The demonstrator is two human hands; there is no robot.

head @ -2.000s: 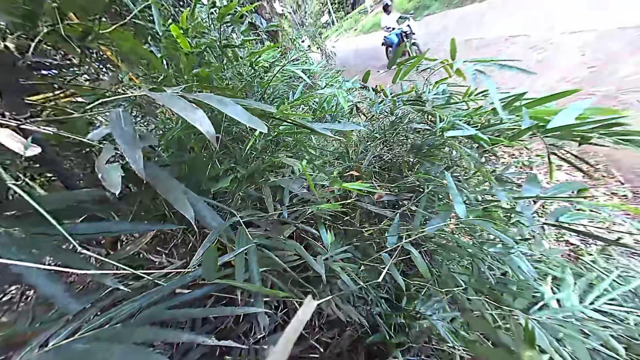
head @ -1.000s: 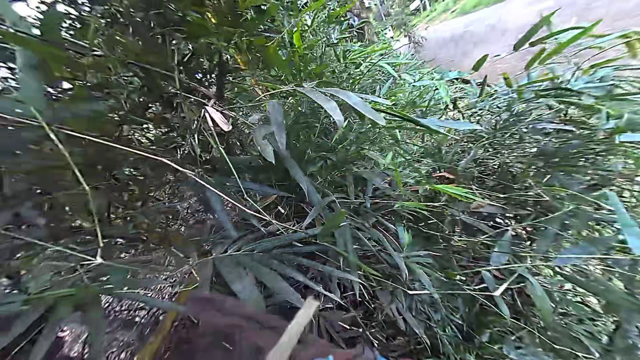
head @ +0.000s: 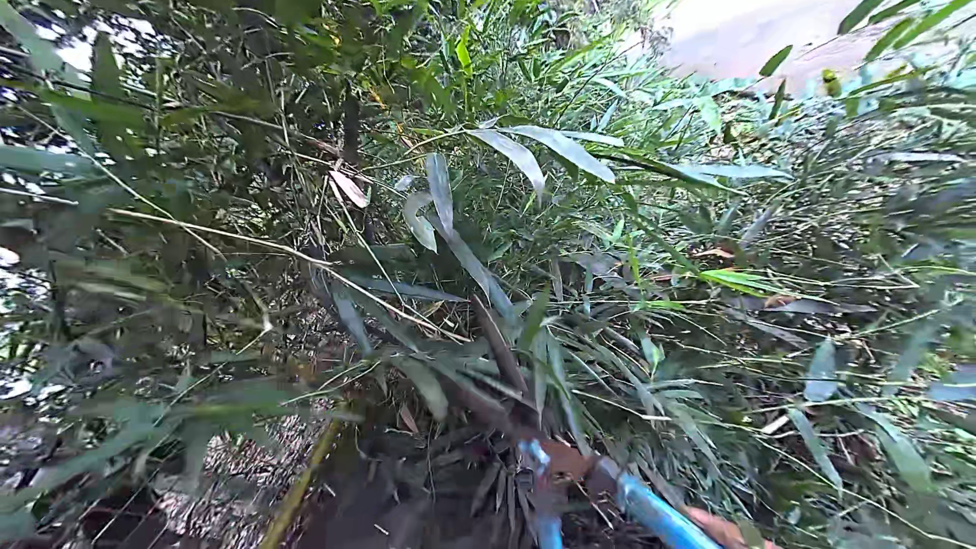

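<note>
A pair of hedge shears (head: pixel 568 461) with rusty, dark metal parts and blue tubular handles reaches up from the bottom of the head view. One dark blade (head: pixel 499 347) points up and left among long bamboo-like leaves (head: pixel 476 267). My right hand (head: pixel 720 528) shows only in part at the bottom edge, against the right blue handle (head: pixel 659 509), and appears closed around it. The other blue handle (head: pixel 547 530) runs out of the frame at the bottom. My left hand is not in view. Motion blur softens the shears' pivot and the lower leaves.
Dense leafy shoots surround the blades. A thin, pale bare stem (head: pixel 293 252) crosses the left side. A yellowish cane (head: pixel 305 480) rises at lower left beside leaf litter (head: pixel 229 496). A pale road surface (head: pixel 740 38) shows at upper right beyond the foliage.
The shears and part of my right hand have come into view at the bottom. The view has swung left, and the motorcycle with its rider seen on the road earlier is out of frame.
</note>
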